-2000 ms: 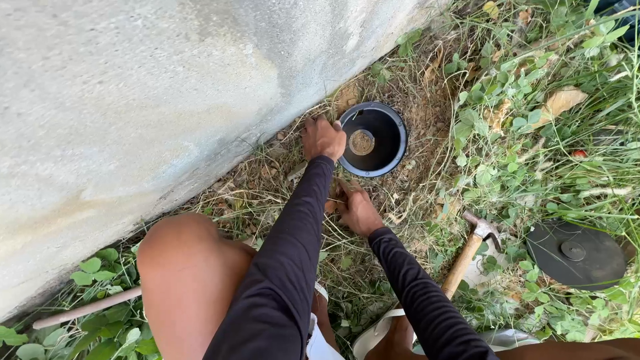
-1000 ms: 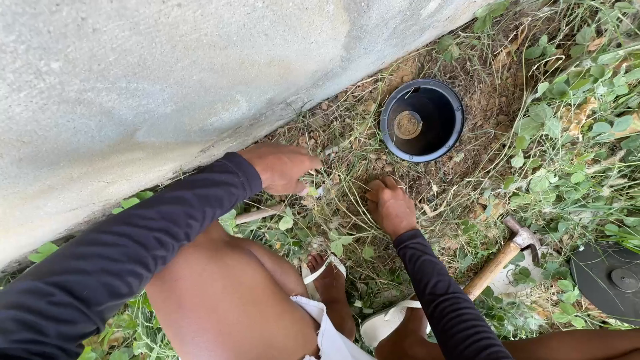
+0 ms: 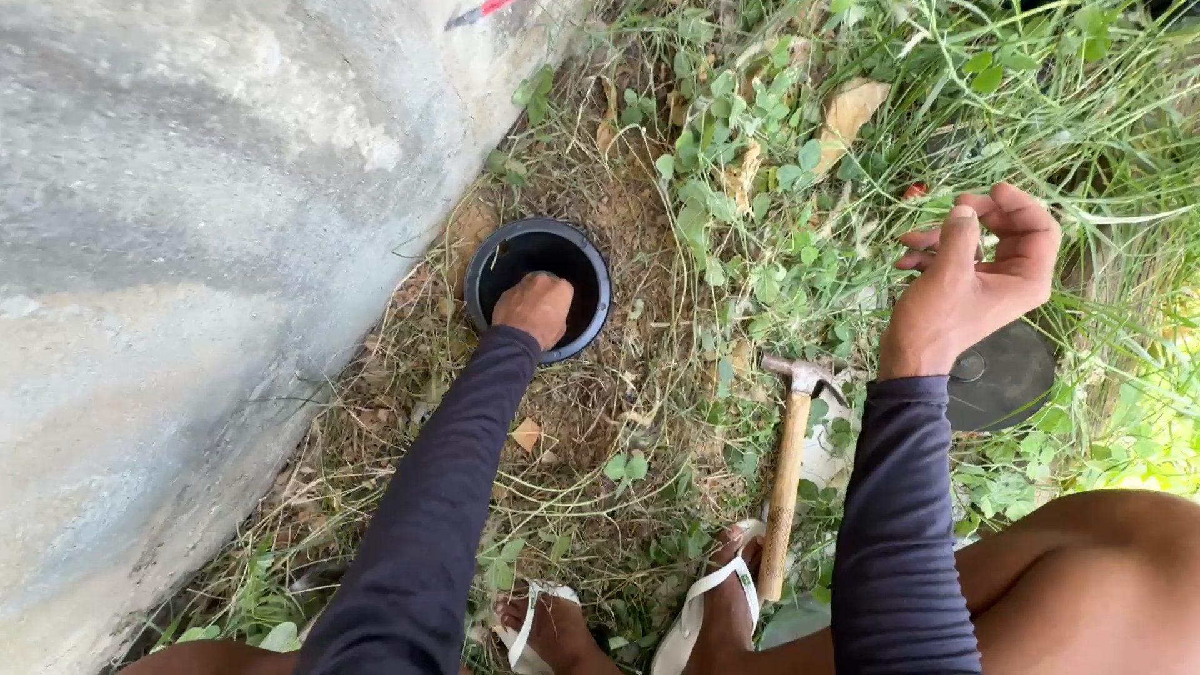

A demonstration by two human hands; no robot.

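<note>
A round black plastic housing [image 3: 600, 323] is set in the ground beside the wall. My left hand [image 3: 536, 307] reaches down inside its opening; the fingers are hidden, so what they touch cannot be told. My right hand [image 3: 975, 267] is raised over the grass at the right, palm up with bent fingers apart and nothing in it. Below that hand lies a round black lid [image 3: 1008, 380], partly covered by my wrist. Between my forearms a claw hammer [image 3: 789, 469] with a wooden handle rests on the ground, its head pointing away from me.
A rough concrete wall [image 3: 216, 206] slopes along the left side. Weeds and dry grass [image 3: 600, 487] cover the soil. My feet in white flip-flops [image 3: 694, 619] are at the bottom, one close to the hammer handle. A dry leaf [image 3: 848, 117] lies farther off.
My left hand has moved from the grass beside the housing into its opening. My right hand has left the ground and risen to the right. The view has shifted.
</note>
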